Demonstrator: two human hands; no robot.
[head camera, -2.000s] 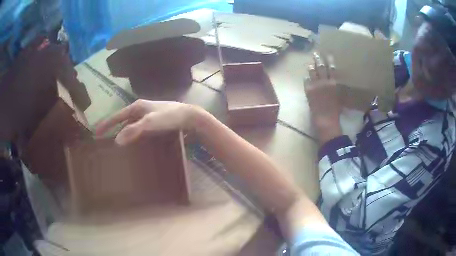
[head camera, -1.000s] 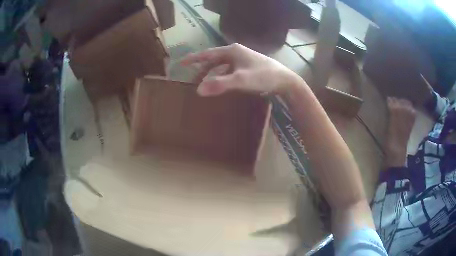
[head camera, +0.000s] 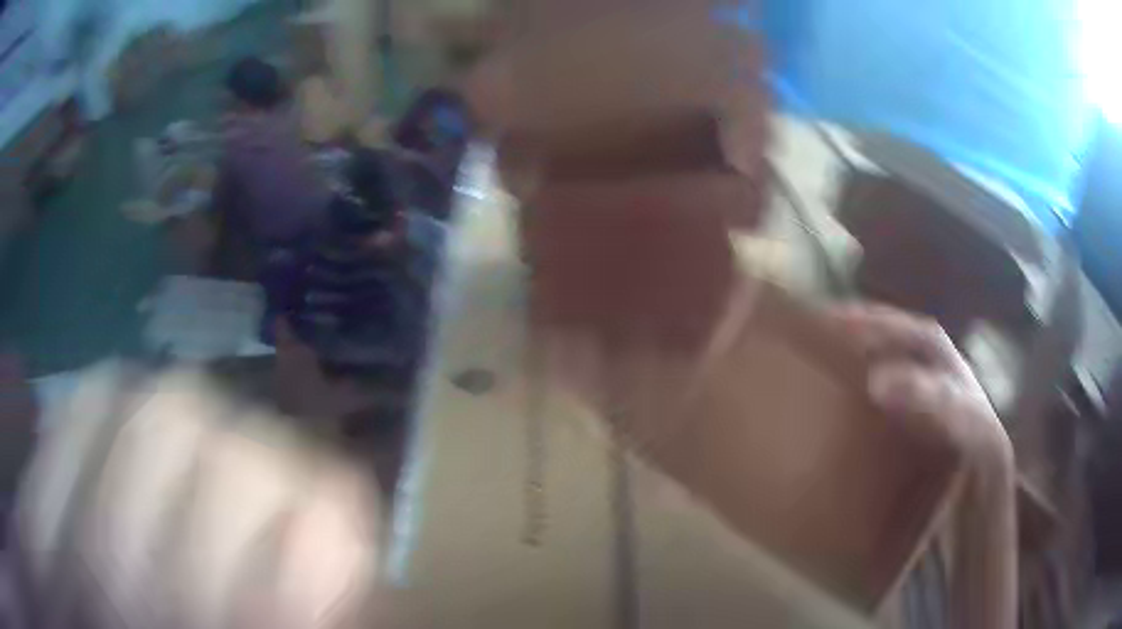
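The view is strongly blurred. A brown cardboard box with an open tray (head camera: 800, 430) is tilted at the lower right, its broad flat lid panel extending towards the bottom edge. My right hand (head camera: 917, 369) is at the tray's upper right wall, with its fingers over the edge, and seems to grip it. My left hand (head camera: 197, 492) is a large pale blur at the lower left, close to the camera and apart from the box. Its fingers cannot be made out clearly.
Formed brown boxes (head camera: 628, 246) stand beyond the tray. More brown cardboard (head camera: 935, 246) lies at the right, before blue sheeting (head camera: 911, 86). The printed cardboard surface (head camera: 480, 492) has its edge at centre left. People (head camera: 271, 184) are on the green floor (head camera: 74, 270).
The view has swung left, showing the floor and people. My left hand has come into view. The box and my right hand now appear further right, and the box is turned.
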